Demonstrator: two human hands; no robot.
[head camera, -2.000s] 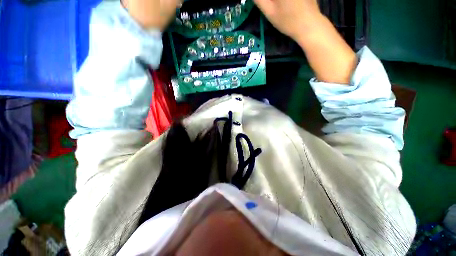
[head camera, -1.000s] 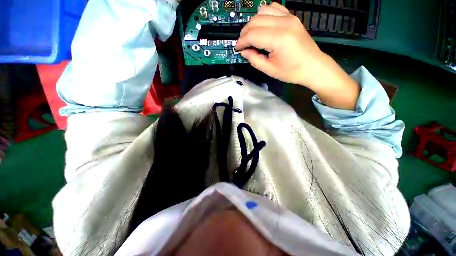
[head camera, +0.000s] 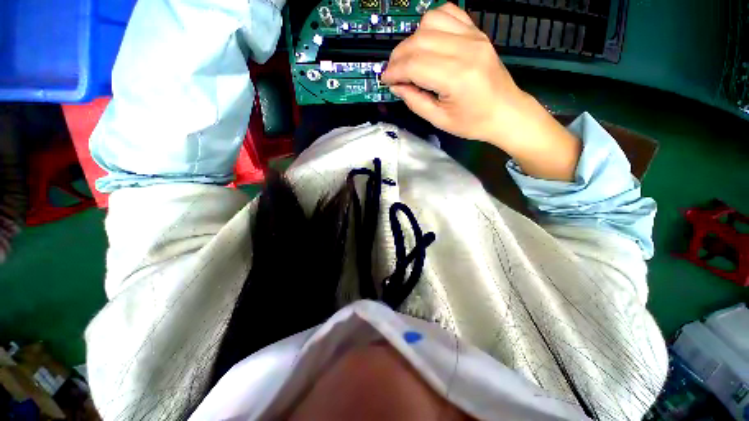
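Note:
A green circuit board panel (head camera: 349, 90) with a long dark slot and small white parts lies at the top middle, cut off by the picture's top edge. My right hand (head camera: 452, 74) is over its right part, thumb and index finger pinched together at the board's lower section, near a small white part. Whether something is between the fingertips is too small to tell. My left hand is out of the picture above; only its light blue sleeve shows.
A blue plastic bin (head camera: 45, 49) is at the upper left, with a red sheet (head camera: 86, 136) below it. A black compartment tray (head camera: 546, 33) is behind my right hand. Red stools (head camera: 719, 238) stand on the green floor at both sides. A brown box edge (head camera: 628, 152) is at the right.
Since the first frame my right hand has come down onto the board's lower section, my left hand has left the picture, and the board sits higher in view. Little differs from one second ago.

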